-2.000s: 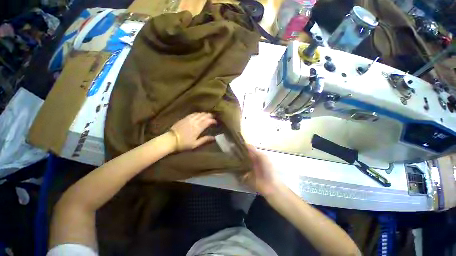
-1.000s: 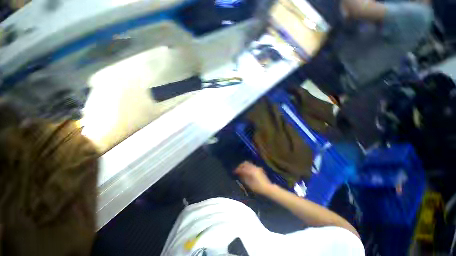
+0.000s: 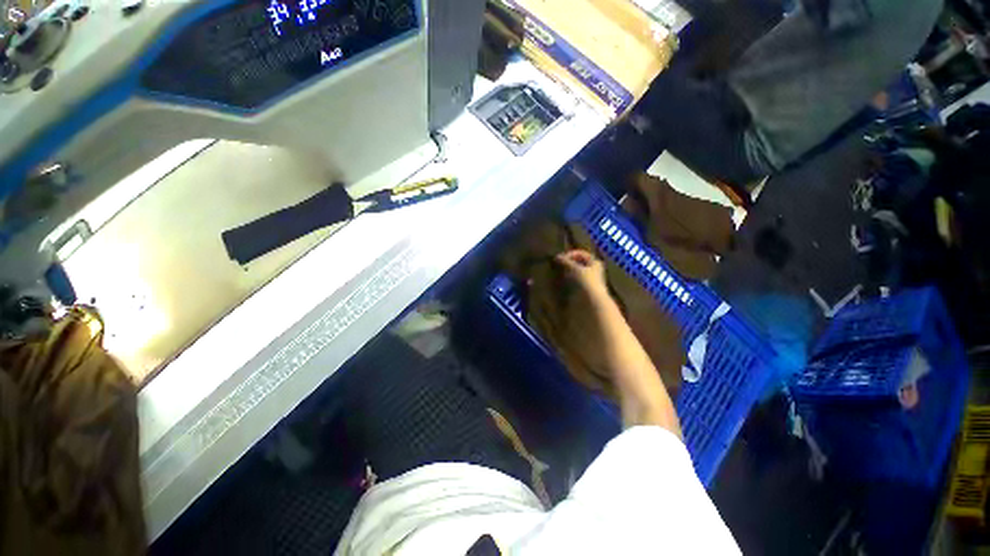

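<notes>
My right hand (image 3: 581, 264) reaches down into a blue plastic crate (image 3: 646, 261) beside the table, over brown cloth (image 3: 635, 337). Its fingers are bent and at the cloth; I cannot tell whether they grip it. My left hand is not in view. A brown garment (image 3: 65, 434) lies bunched at the left edge, by the needle end of the white sewing machine (image 3: 358, 98). A black strip (image 3: 288, 224) lies on the machine bed, touching yellow-and-black snips (image 3: 413, 192).
A ruled scale (image 3: 304, 342) runs along the table's front edge. A small compartment (image 3: 519, 117) and a cardboard box (image 3: 592, 49) are at the table's right end. Another blue crate (image 3: 890, 380) and a yellow crate (image 3: 977, 467) stand right. Another person's grey clothing (image 3: 830, 76) shows at top right.
The view has swung right from the garment to the crate. My right hand has left the garment on the table and moved into the crate. My left hand has gone out of view.
</notes>
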